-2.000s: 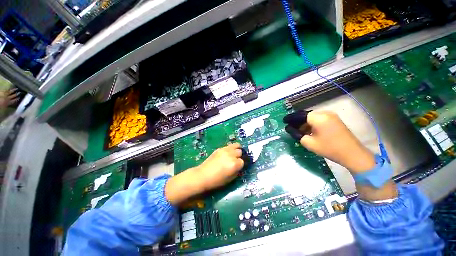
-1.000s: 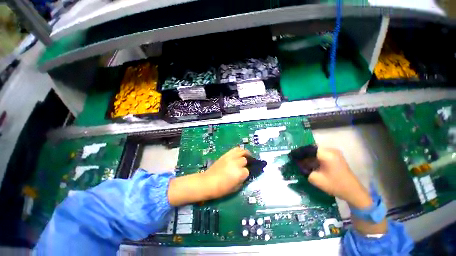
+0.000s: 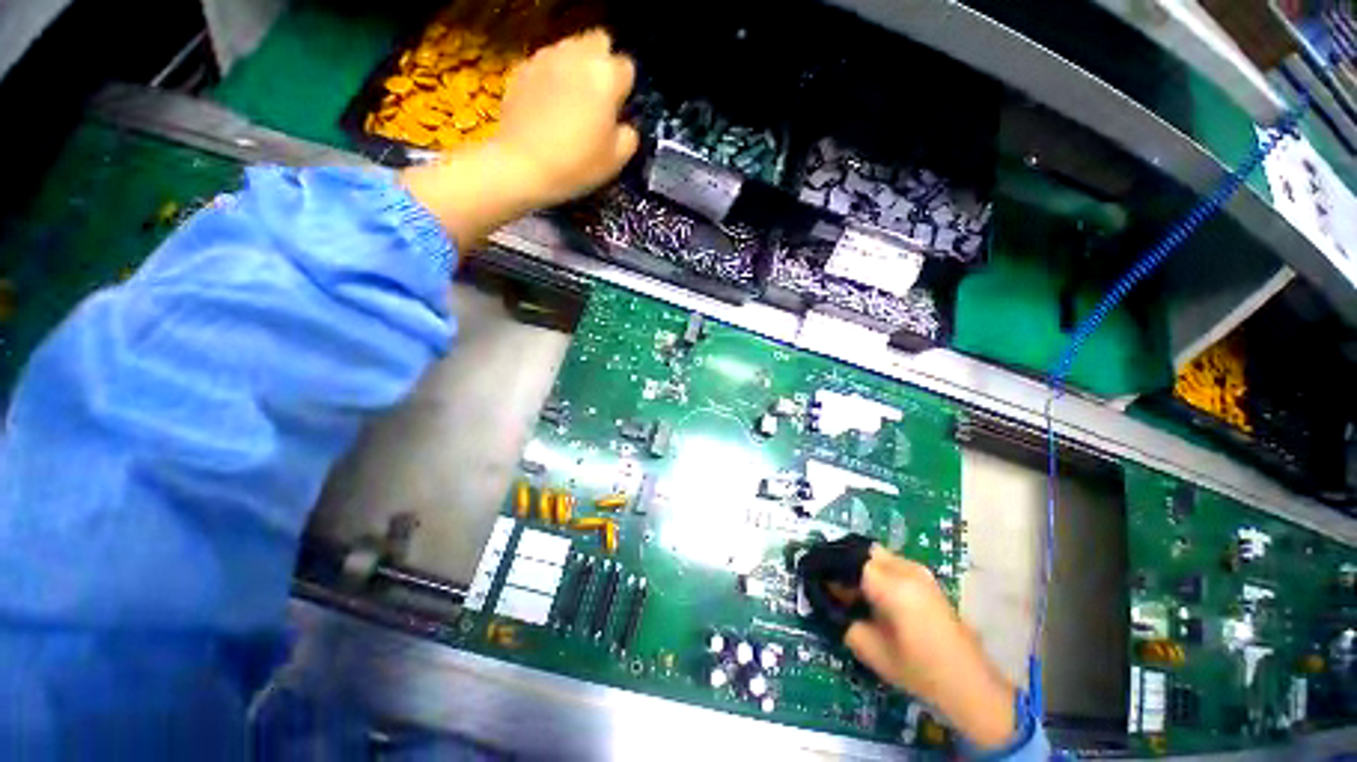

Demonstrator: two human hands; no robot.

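Note:
A green circuit board (image 3: 670, 372) lies in front of me, with orange components (image 3: 558, 508) at its left, white blocks (image 3: 521, 573) and dark slots at its lower left, and round pale-topped parts (image 3: 744, 667) near its front edge. My left hand (image 3: 563, 119) is raised at the bins, between the yellow-orange component bin (image 3: 444, 93) and the greenish component bin (image 3: 714, 137); its fingertips are hidden. My right hand (image 3: 897, 613), with black fingertip coverings, is over the lower right of the board; whether it holds a part cannot be told.
Bins of grey parts (image 3: 893, 201) and small metallic parts (image 3: 677, 238) stand under the shelf. A blue coiled cord (image 3: 1139, 283) hangs at the right. Further boards lie left and right (image 3: 1243, 596), with pale plates (image 3: 1005, 543) between. A metal rail runs along the front.
My left hand has moved from the board up and left to the bins. My right hand is lower over the board. The view has tilted and shifted.

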